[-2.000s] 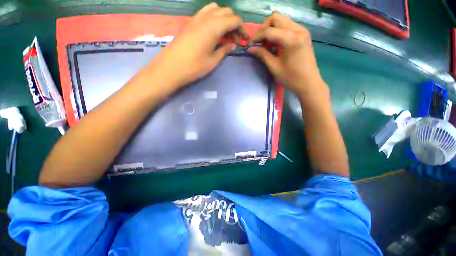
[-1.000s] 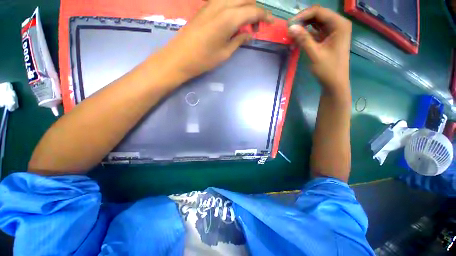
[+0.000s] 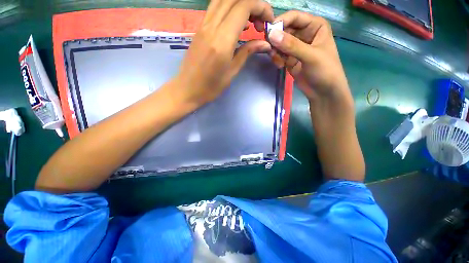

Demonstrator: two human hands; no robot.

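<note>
A dark grey shiny panel (image 3: 205, 128) with black strips round its edge lies in a red fixture tray (image 3: 123, 25). My right hand (image 3: 308, 54) holds a small white and dark part (image 3: 274, 26) between thumb and fingers, above the tray's top right part. My left hand (image 3: 226, 43) is beside it, with its fingertips at the part's left side; whether they grip it is hard to tell. My hands and left forearm hide some of the panel's top edge and left part.
A B-7000 glue tube (image 3: 40, 87) lies left of the tray. Beyond it are a white wad (image 3: 12, 122) and thin tools. At right are a rubber band (image 3: 373, 96), a white wrapped item (image 3: 410, 132), a small fan (image 3: 448, 141) and a blue box (image 3: 451, 97). Another trayed panel (image 3: 398, 18) lies top right.
My hands were at the panel's top edge, then moved apart. Now they are together again above the tray, and a white and dark part shows between the fingertips.
</note>
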